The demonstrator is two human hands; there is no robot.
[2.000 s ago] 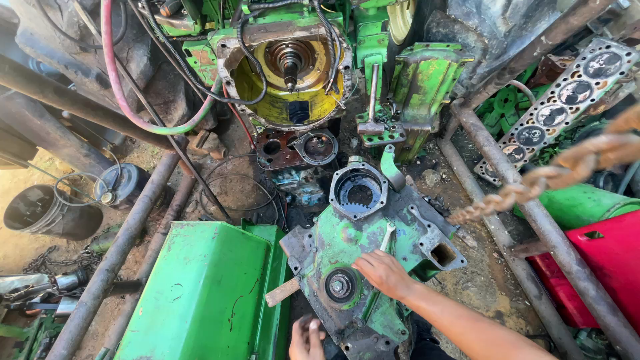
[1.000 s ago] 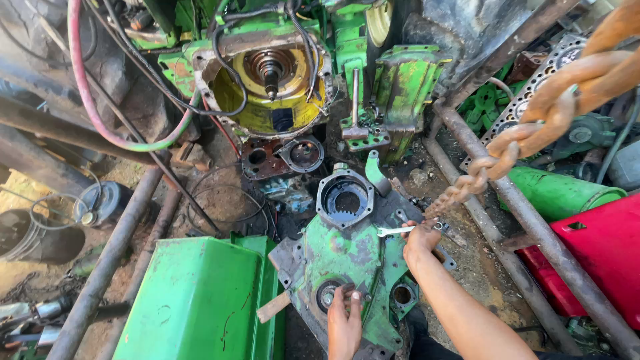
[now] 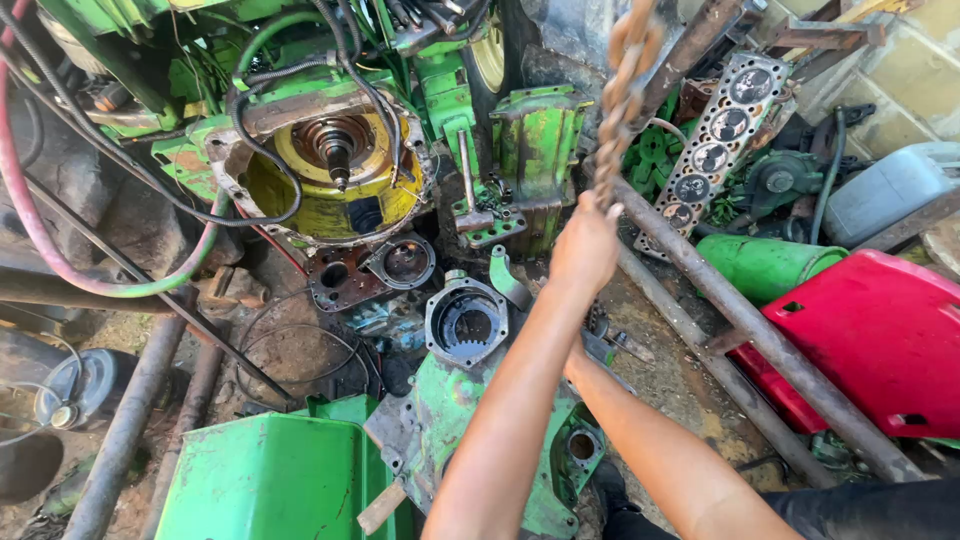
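Note:
My left hand (image 3: 587, 238) is closed around a rusty steel chain (image 3: 616, 112) that hangs from above. Behind the left wrist my right forearm reaches in; only a little of my right hand (image 3: 576, 346) shows, so what it holds is hidden. Below both arms lies a green cast-metal gear housing (image 3: 450, 390) with a round flanged opening and gear teeth inside. A wooden stick (image 3: 382, 508) pokes out at its lower left. The combination wrench seen before is not visible.
Ahead stands a green tractor housing (image 3: 322, 217) with a central shaft. Steel pipes (image 3: 697, 277) run along both sides. A cylinder head (image 3: 709, 157), a red panel (image 3: 862, 337) and a green metal cover (image 3: 262, 480) lie around. A hammer (image 3: 472, 217) rests on a bracket.
My left hand has risen from the housing's round bearing to the chain and closed on it. My right hand, earlier on the wrench, is now mostly behind the left arm. The chain has swung to upright.

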